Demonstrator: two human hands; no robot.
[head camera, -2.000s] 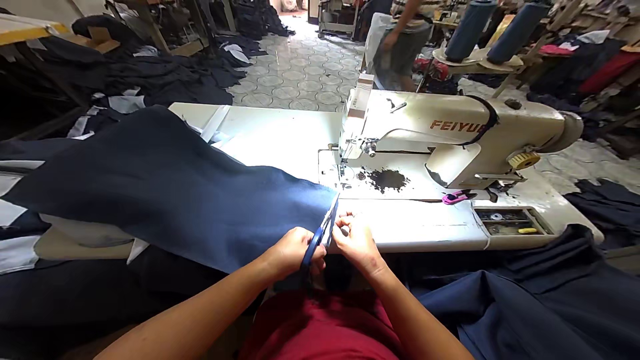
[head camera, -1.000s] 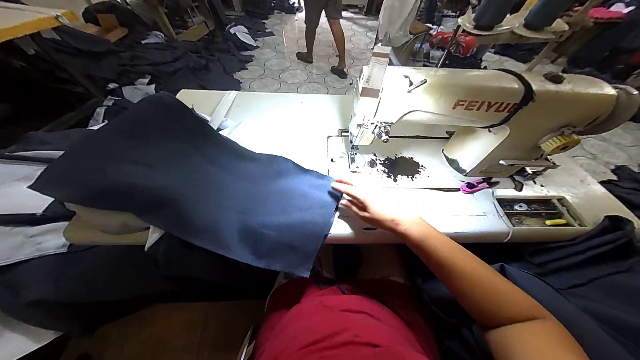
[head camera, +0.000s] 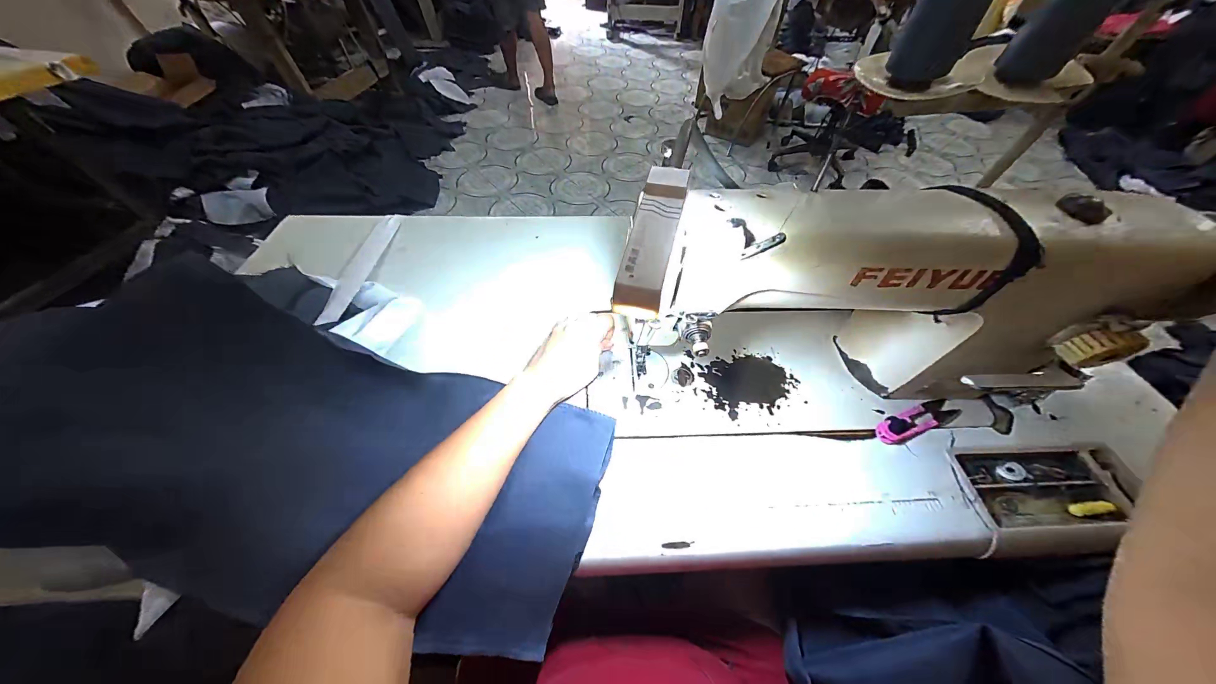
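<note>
My left hand (head camera: 575, 356) is beside the needle and presser foot (head camera: 642, 361) of a white sewing machine (head camera: 817, 247), its fingers bent. Whether it holds anything, such as thread, is hidden by glare and the hand itself. A dark blue fabric panel (head camera: 285, 446) lies under my left forearm, its right corner on the table (head camera: 760, 484) just below the hand. My right hand is out of the frame; only part of that arm shows at the right edge. Pink-handled thread snips (head camera: 907, 425) lie below the machine arm.
A small compartment (head camera: 1040, 532) at the front right holds a metal bobbin and a yellow item. White fabric scraps (head camera: 380, 318) lie behind the panel. Thread cones (head camera: 936, 43) stand behind the machine. Dark fabric piles cover the floor at left; another person's legs (head camera: 541, 57) show beyond.
Two seconds ago both hands were at the panel's edge with blue-handled scissors; one second ago my right hand touched its corner. My left hand is now by the needle, and my right hand has left view.
</note>
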